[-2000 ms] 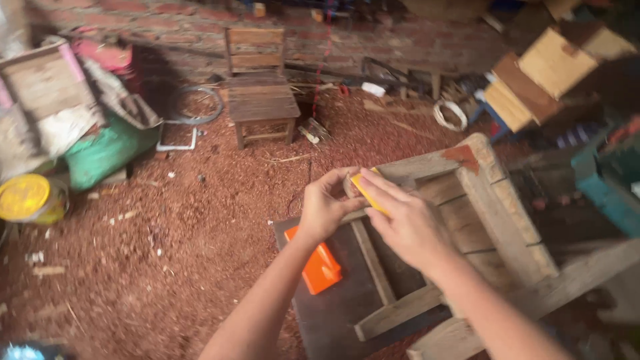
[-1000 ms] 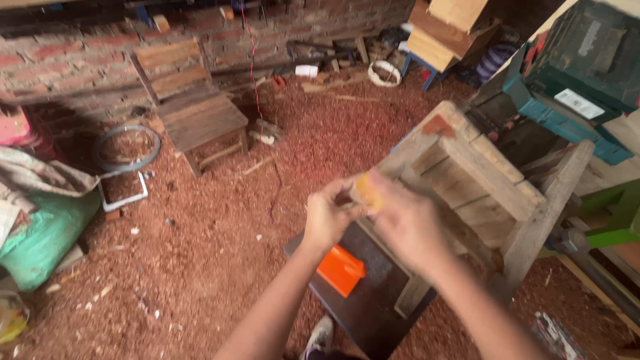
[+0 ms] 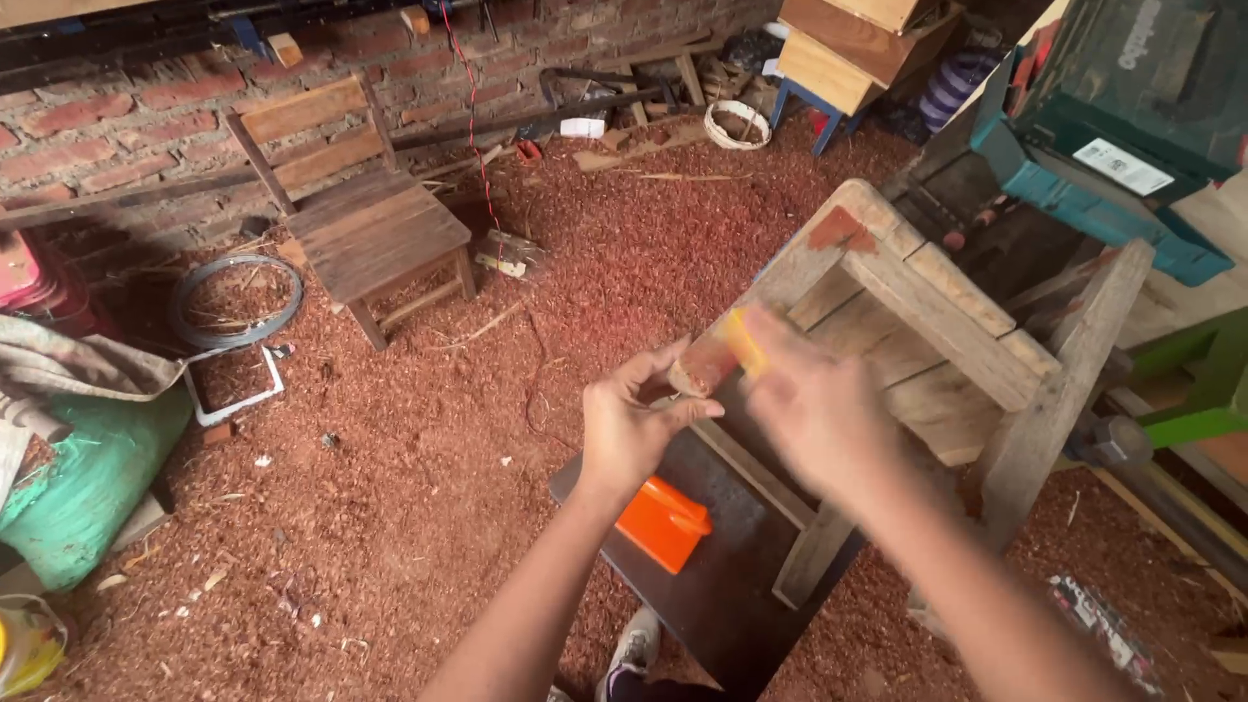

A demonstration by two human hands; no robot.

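Note:
My left hand (image 3: 639, 419) has its thumb and fingers around the end of a weathered wooden chair leg (image 3: 780, 283), where a reddish patch shows. Blurred by motion, my right hand (image 3: 819, 409) grips a small yellow tool (image 3: 746, 341), perhaps a plastic putty scraper, against that patch. The wooden chair frame (image 3: 941, 322) lies on its side or upside down over a dark tabletop (image 3: 721, 604). Another reddish-brown patch (image 3: 840, 230) marks a corner of the frame. An orange plastic piece (image 3: 665, 525) rests on the dark top, just below my left hand.
A small wooden chair (image 3: 380, 229) stands by the brick wall (image 3: 146, 107). Coiled tubing (image 3: 237, 300) and a green sack (image 3: 93, 478) are at left. An open teal tool case (image 3: 1102, 205) sits at upper right. Wood shavings (image 3: 409, 468) cover the floor.
The view has swung clearly to the right. Both hands stay at the chair leg's end, and the right hand with the yellow tool has shifted slightly away from the left fingers.

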